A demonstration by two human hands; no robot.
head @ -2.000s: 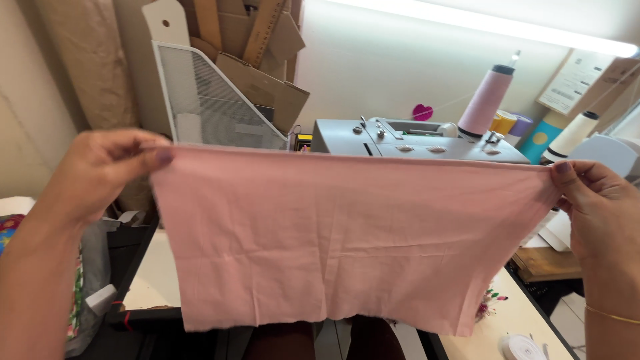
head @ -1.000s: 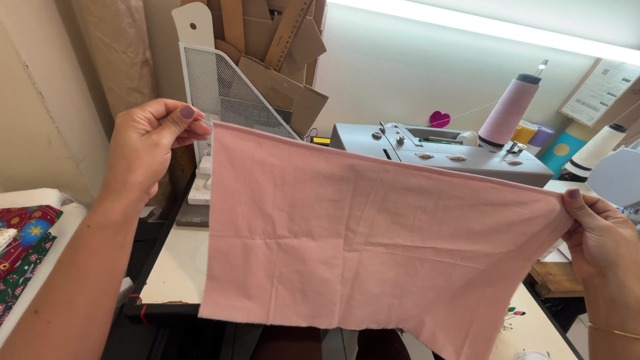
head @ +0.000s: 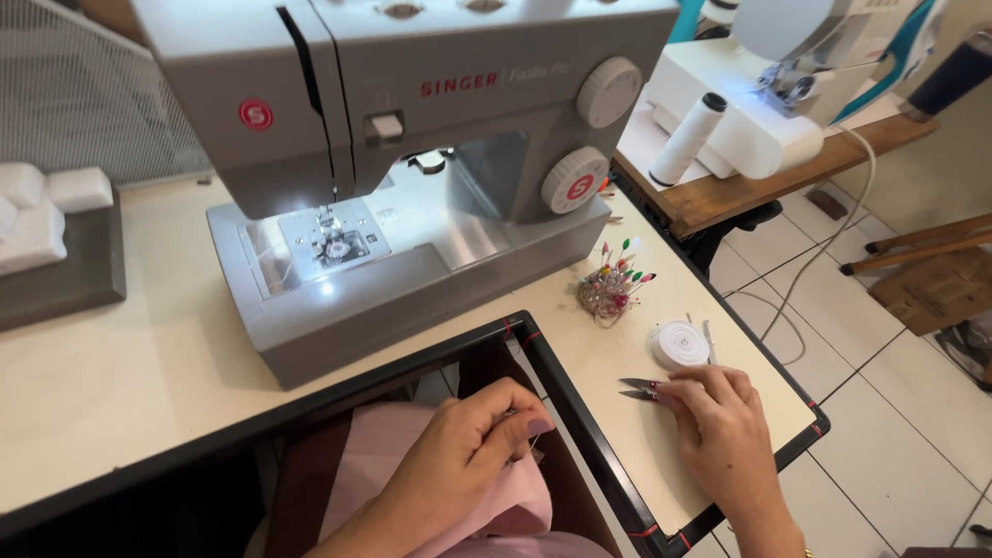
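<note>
Below the black table edge, my left hand [head: 484,449] pinches a piece of pink fabric [head: 372,449] that drapes over the lap. A thin item pokes out by its fingertips, too small to name. My right hand [head: 717,418] is on the table at the right, its fingers on thread snips [head: 639,390] whose two blades point left and stand apart. Just behind it lie a roll of white tape [head: 680,344] and a small metal tool [head: 709,342]. The palm side of my right hand is hidden.
A grey Singer sewing machine [head: 465,101] stands ahead, its lamp lit. Beside it sits a holder full of ball-head pins [head: 612,291]. White blocks [head: 39,209] rest on a grey base at the left. At the back right are a white thread cone [head: 688,139] and a white machine [head: 744,101].
Both hands held the pink fabric stretched out in the air; now it is down at the lap in my left hand. My right hand has let it go and is at the snips. The view has tilted down.
</note>
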